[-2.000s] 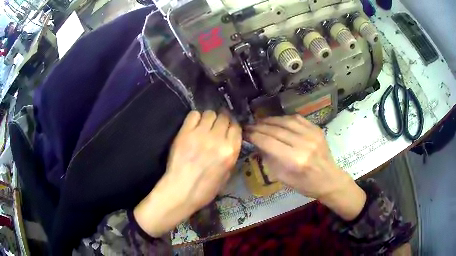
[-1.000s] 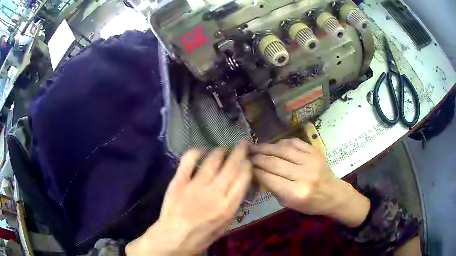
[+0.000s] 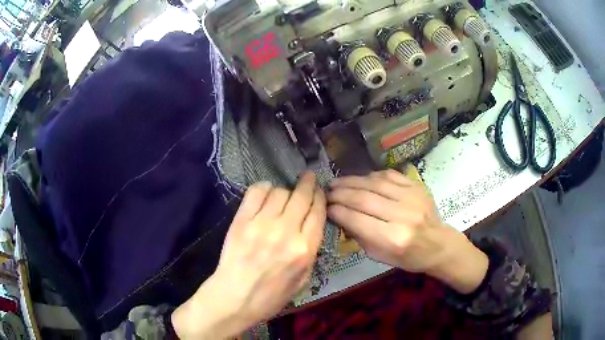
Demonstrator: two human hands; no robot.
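The dark navy garment body (image 3: 133, 153) lies heaped left of the machine, with thin pale stitch lines. The grey striped piece (image 3: 255, 149) runs from under the machine head toward my hands, with a pale fuzzy overlocked edge (image 3: 215, 119) at its left. The overlock machine (image 3: 265, 53) stands in front. My left hand (image 3: 272, 246) lies on the striped piece just below the presser foot area (image 3: 302, 143), its fingertips on the cloth. My right hand (image 3: 391, 222) pinches the cloth edge beside it. The fingertips nearly touch, and the cloth between them is mostly hidden.
Black scissors (image 3: 525, 133) lie on the white table (image 3: 477, 189) at the right. Four cream tension knobs (image 3: 368, 68) line the machine front. A yellow tray (image 3: 346, 244) is partly hidden below my right hand. Dark lint is scattered on the table.
The dark cloth has shifted off the needle area, and the grey striped piece now shows there. Both hands moved down toward me, then slightly back up toward the needle.
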